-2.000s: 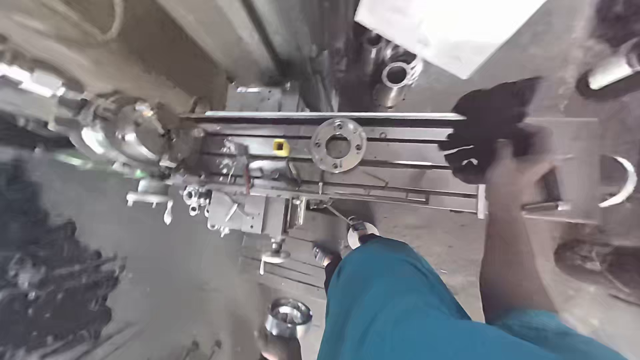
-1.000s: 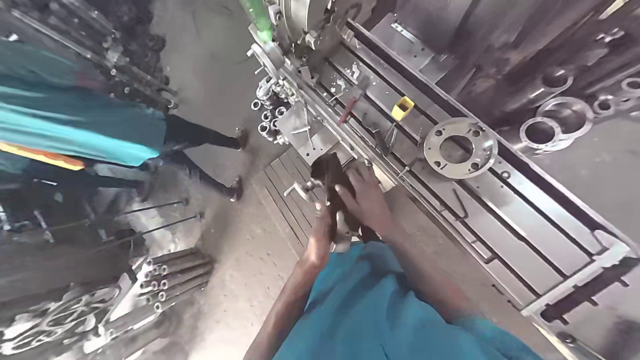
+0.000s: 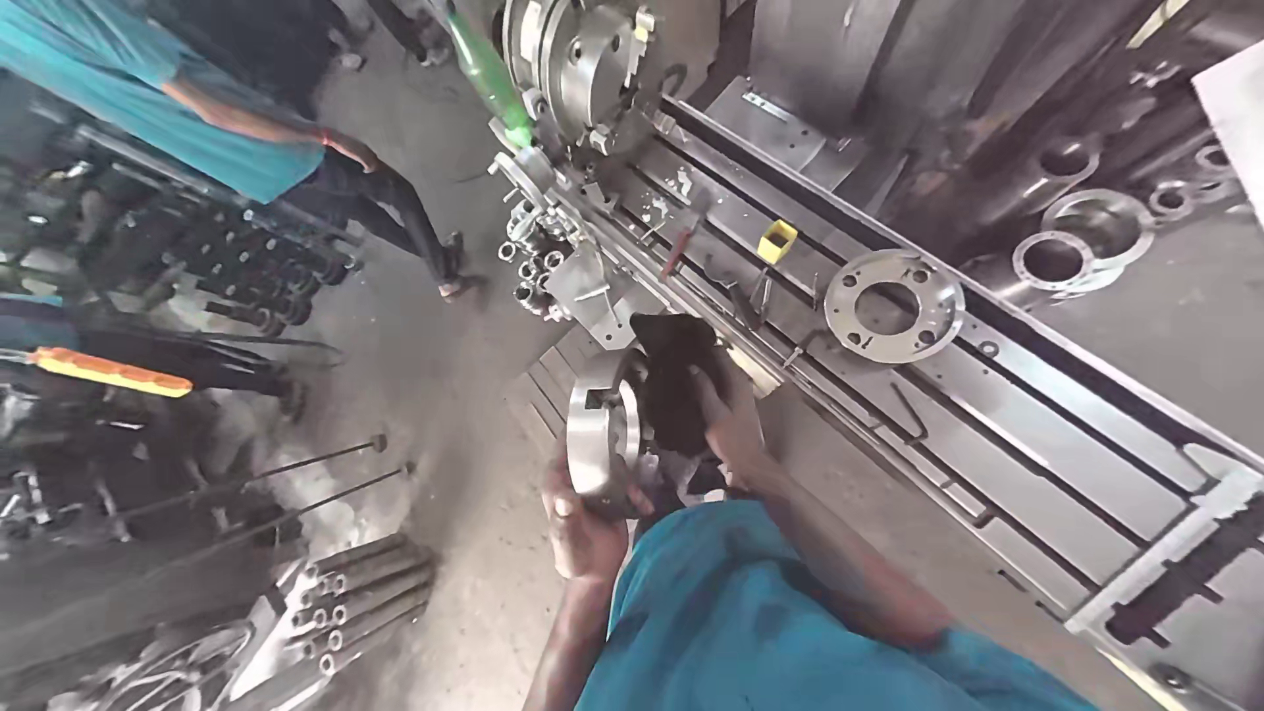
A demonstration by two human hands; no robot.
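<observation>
A machined metal ring (image 3: 597, 434) with a square cutout is held upright in front of my body, its lower edge in my left hand (image 3: 583, 518). My right hand (image 3: 731, 425) grips a dark cloth (image 3: 676, 380) beside the ring's open side. Beyond them lies a lathe bed (image 3: 1037, 464), bearing a flanged metal disc with bolt holes (image 3: 844, 314), a yellow square piece (image 3: 777, 240), a hex key (image 3: 908, 413) and a red-handled tool (image 3: 676, 254).
The lathe chuck (image 3: 592, 69) stands at the top centre, near a green bottle (image 3: 489, 79). A person in a teal shirt (image 3: 227, 138) is at upper left. Metal rings (image 3: 1057, 259) lie behind the bed at right. Steel tubes (image 3: 365, 592) are stacked at lower left.
The ring now shows clearly between my hands, which were close together a second ago. Two seconds ago my right hand was over the bed's right end with the dark cloth. The view has turned greatly.
</observation>
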